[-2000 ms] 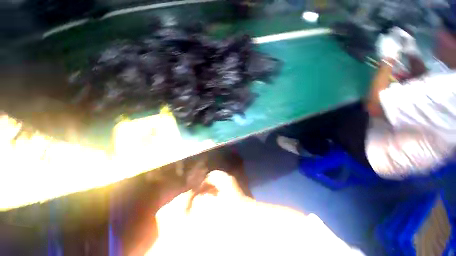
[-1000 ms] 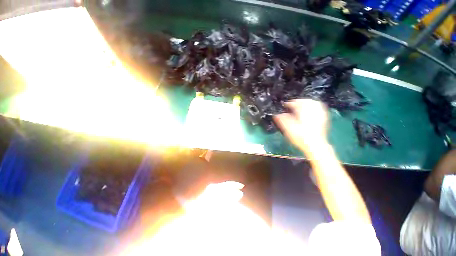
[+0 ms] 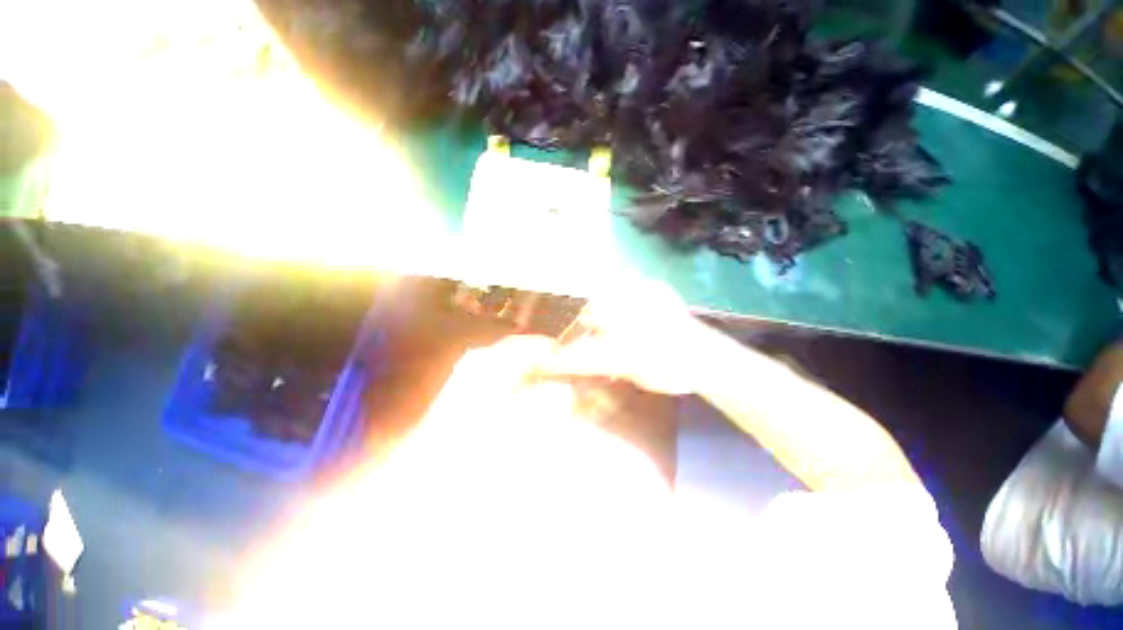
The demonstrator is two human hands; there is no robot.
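Observation:
My right hand (image 3: 640, 338) is in front of my body, just below the table edge, washed out by glare. My left hand (image 3: 511, 363) is beside it, also burned out. A thin brownish moulded part (image 3: 527, 310) shows at the fingertips, between the hands and the table edge. Which fingers grip it is lost in the glare. The pale work pad (image 3: 539, 215) with yellow tabs lies at the table edge just beyond the hands. The heap of black moulded parts (image 3: 727, 111) lies behind and right of the pad.
A single black part (image 3: 948, 261) lies apart on the green table (image 3: 1047, 302). A blue crate (image 3: 234, 437) with dark contents stands on the floor at left. A white tag (image 3: 62, 535) is at lower left. Another person's sleeve (image 3: 1059, 529) is at the right edge.
My right hand has come back from the heap to my left hand below the table edge. The view has tilted lower, so the heap and pad sit higher in the picture.

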